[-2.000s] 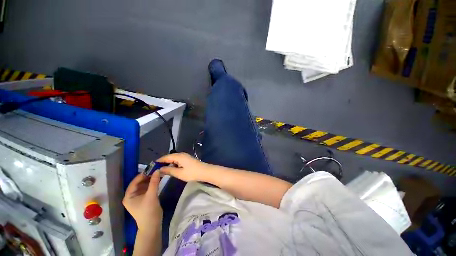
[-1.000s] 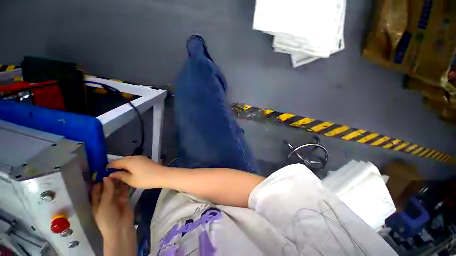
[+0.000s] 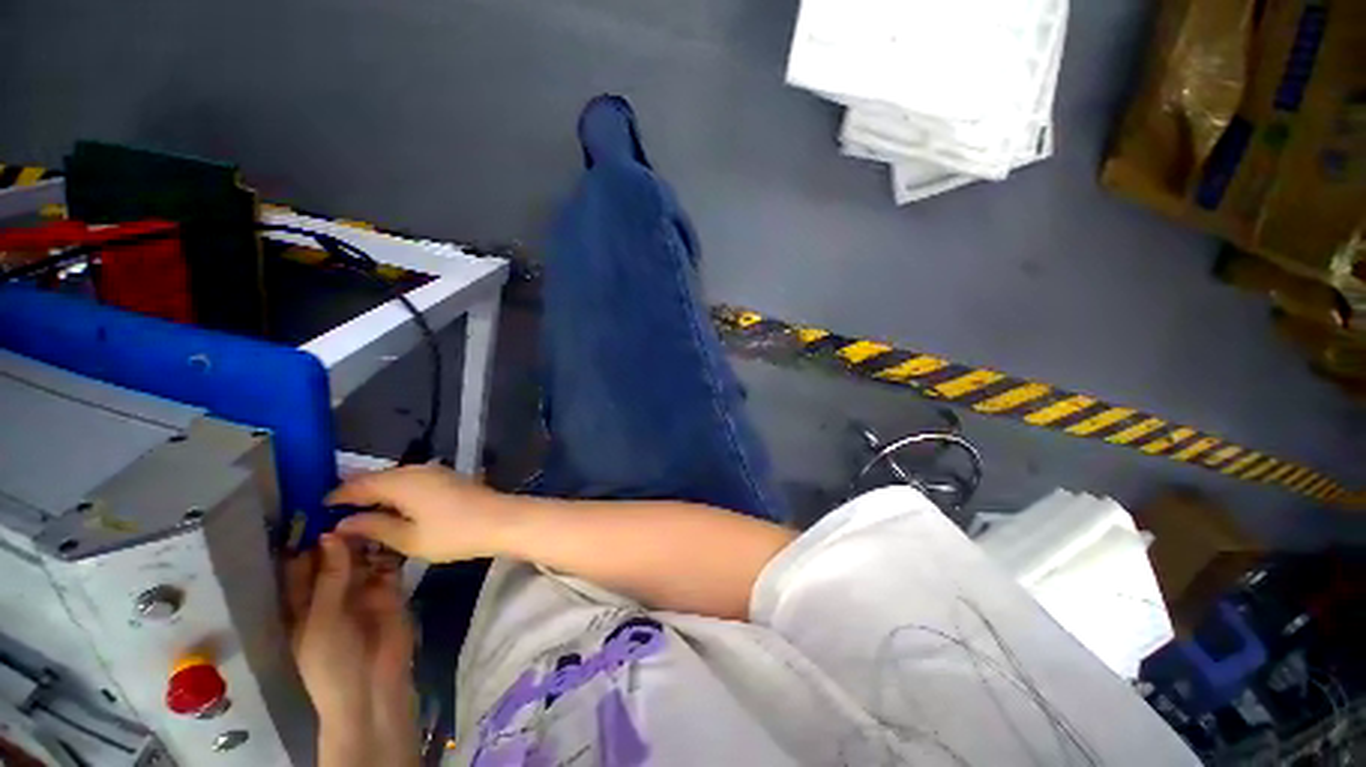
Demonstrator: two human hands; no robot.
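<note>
A small dark part [image 3: 304,531] with a pale yellowish end shows at my fingertips, blurred against the blue machine edge [image 3: 285,393]. My right hand [image 3: 427,514] reaches across from the right and pinches it between thumb and forefinger. My left hand [image 3: 352,629] comes up from below, fingers bent around the lower side of the same part. The fingers hide most of it, so its exact shape cannot be told. Both hands are bare and close together, just right of the machine's front panel.
The front panel carries a red emergency stop [image 3: 195,686] and silver buttons [image 3: 158,602]. A white frame [image 3: 477,352] with a black cable [image 3: 435,360] stands beyond. White trays [image 3: 929,75] and brown wrapped boxes [image 3: 1251,165] lie on the floor. A round metal stool part [image 3: 921,468] is at right.
Both hands with the small part have moved left, close to the blue edge and front panel. In the last second they have barely moved. The camera view has shifted.
</note>
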